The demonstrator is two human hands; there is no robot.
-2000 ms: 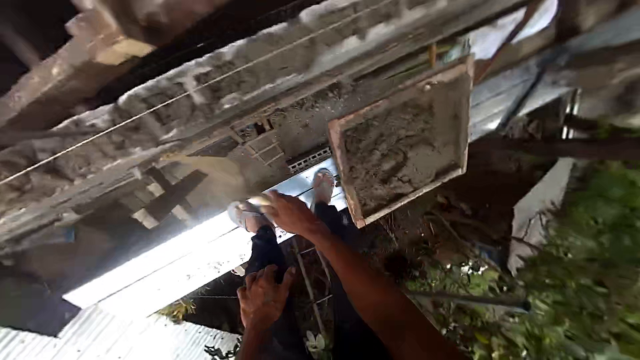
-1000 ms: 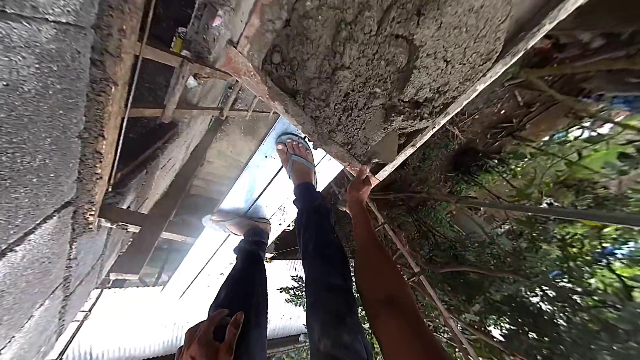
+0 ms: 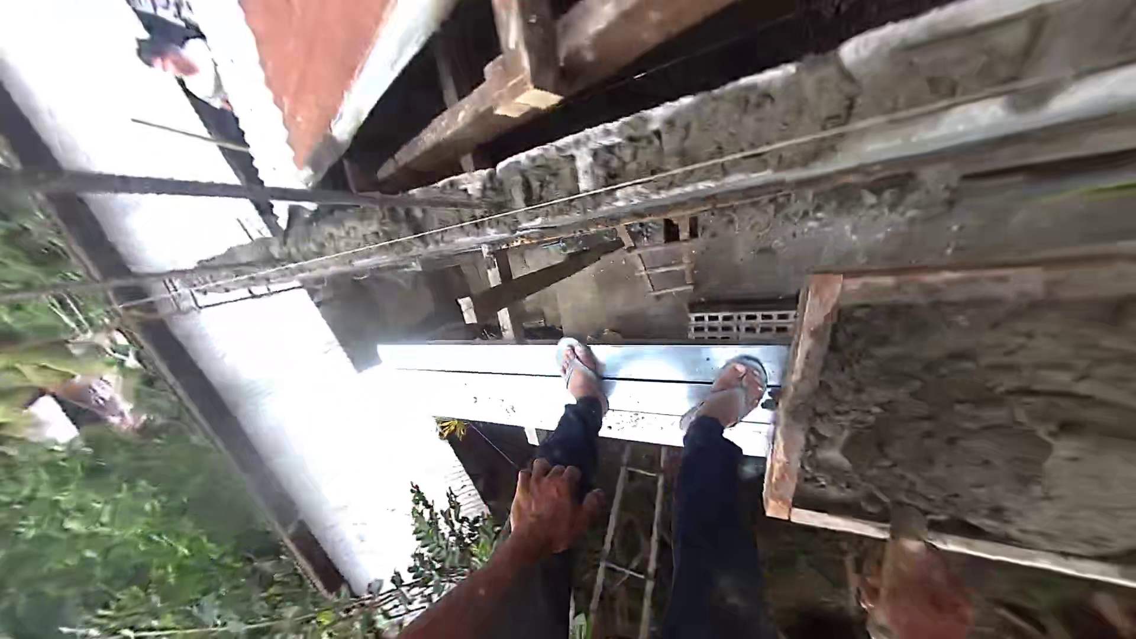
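My left hand (image 3: 552, 506) is over my left leg, fingers spread and slightly bent, nothing seen in it. At the bottom right, my right hand (image 3: 923, 590) is blurred beside the near edge of a wooden mixing box (image 3: 803, 399). A short brownish piece shows at its fingertips; whether the hand grips it cannot be told. Wet grey mortar (image 3: 950, 426) lies in the box. My feet, in flip-flops, stand on a pale metal-looking plank (image 3: 497, 390) left of the box.
A rough mortared wall top (image 3: 639, 151) crosses the view with a taut string (image 3: 692, 169) along it. Timber beams (image 3: 524, 89) are beyond. Below the plank are a ladder (image 3: 627, 532) and foliage; a dark beam (image 3: 195, 382) runs down the left.
The view has swung strongly. Two seconds ago my right hand was over my left foot; one second ago, and now, it is by the mortar box. My left hand stays near my left leg.
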